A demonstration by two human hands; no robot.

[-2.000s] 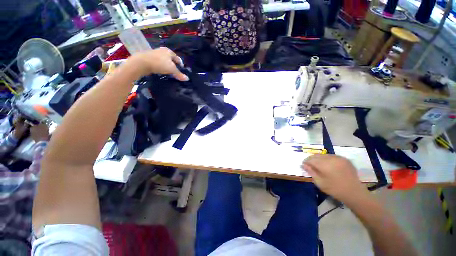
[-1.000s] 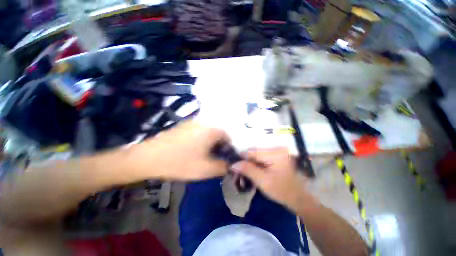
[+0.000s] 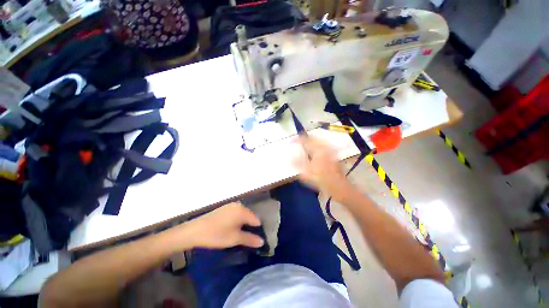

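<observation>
My left hand point(image 3: 226, 227) is over my lap, its fingers closed on a dark strap piece point(image 3: 259, 233), mostly hidden by the hand and dark against my trousers. My right hand point(image 3: 320, 161) is blurred at the table's front edge, over the narrow black tape point(image 3: 296, 122) that runs from the needle area; whether it grips the tape cannot be told. The sewing machine point(image 3: 337, 57) stands behind it, with its metal needle plate point(image 3: 248, 123) left of the hand. Yellow snips point(image 3: 340, 128) lie just behind the right hand.
A pile of black and grey strips point(image 3: 72, 153) covers the table's left end. A black band point(image 3: 358, 141) and an orange-red piece point(image 3: 386, 139) lie right of the right hand. A red crate point(image 3: 517, 129) stands on the floor at right. A person's patterned clothing shows behind the table.
The left hand has come from the pile to my lap with a dark piece. The right hand has parted from it and moved to the tape. The view has turned right.
</observation>
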